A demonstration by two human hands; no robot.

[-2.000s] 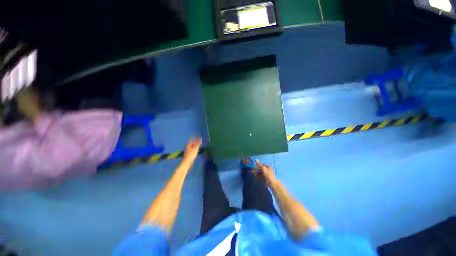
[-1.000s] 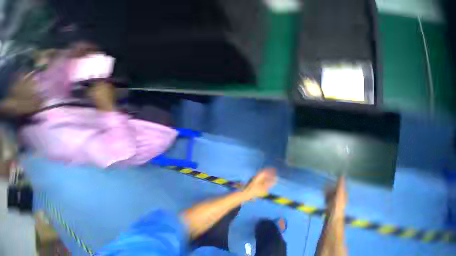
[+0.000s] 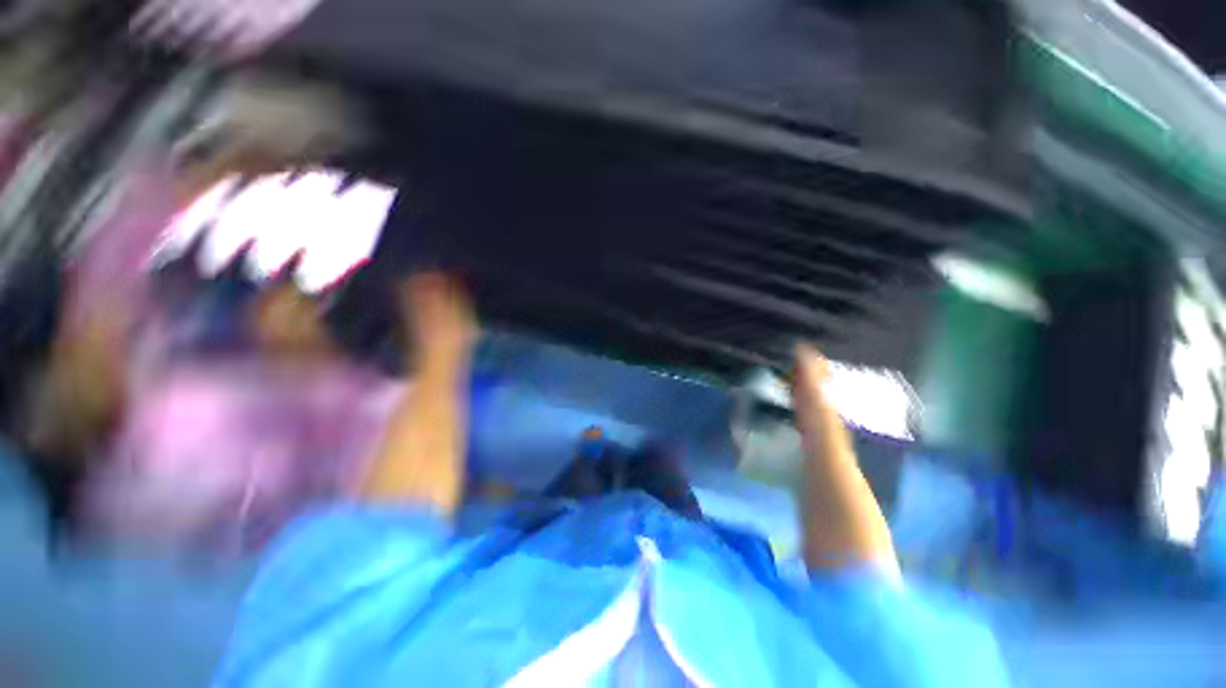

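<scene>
The frame is strongly blurred. A wide black stack of what look like trays point(image 3: 605, 229) lies in front of me, with layered edges showing toward its right side. My left hand point(image 3: 440, 323) is at its near left corner. My right hand point(image 3: 811, 383) is at its near edge on the right, beside a bright white patch point(image 3: 871, 401). The fingers are smeared and partly lost against the dark stack, so I cannot tell whether either hand grips it.
A person in a pink garment point(image 3: 229, 444) is close on the left, with a bright white shape point(image 3: 289, 229) above. A green surface point(image 3: 975, 350) and a dark upright shape point(image 3: 1105, 390) are on the right. Blue floor point(image 3: 538, 427) shows below the stack.
The view has shifted, and the black stack now fills the middle. Both hands reach farther forward and apart. The green panel near my hands is no longer clearly visible.
</scene>
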